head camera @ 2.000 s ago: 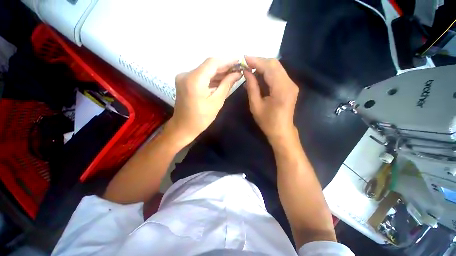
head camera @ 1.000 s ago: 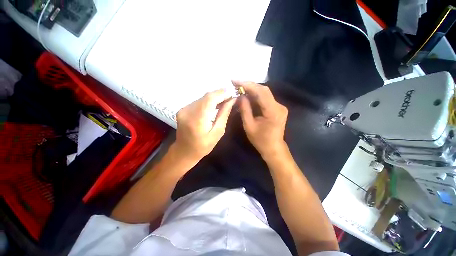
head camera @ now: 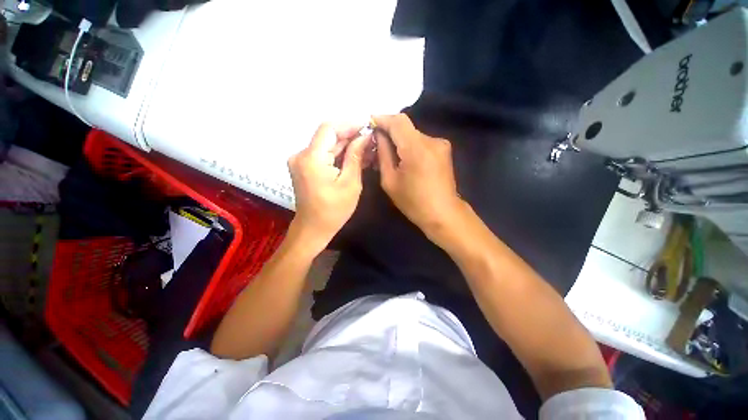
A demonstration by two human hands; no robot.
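Observation:
My left hand and my right hand meet over the front edge of the white table. Their fingertips pinch a small metal part, silver with a yellowish glint; its exact shape is too small to tell and partly hidden by the fingers. A black fabric panel lies flat to the right of my hands, under the sewing head, and hangs over the table edge. The sewing machine head with "brother" lettering stands at the right. Its shiny presser foot area is over the fabric.
White table with a ruler scale on its front edge. Red openwork basket at lower left, holding dark cloth and white paper. Grey-black unit with a white cable at far left. Yellow-gold scissor loops and a brown-edged parts box at lower right.
The view has shifted, showing more of the far-left unit. My hands stay together on the small part; its yellow side, clear a second ago, is now mostly covered by my fingers.

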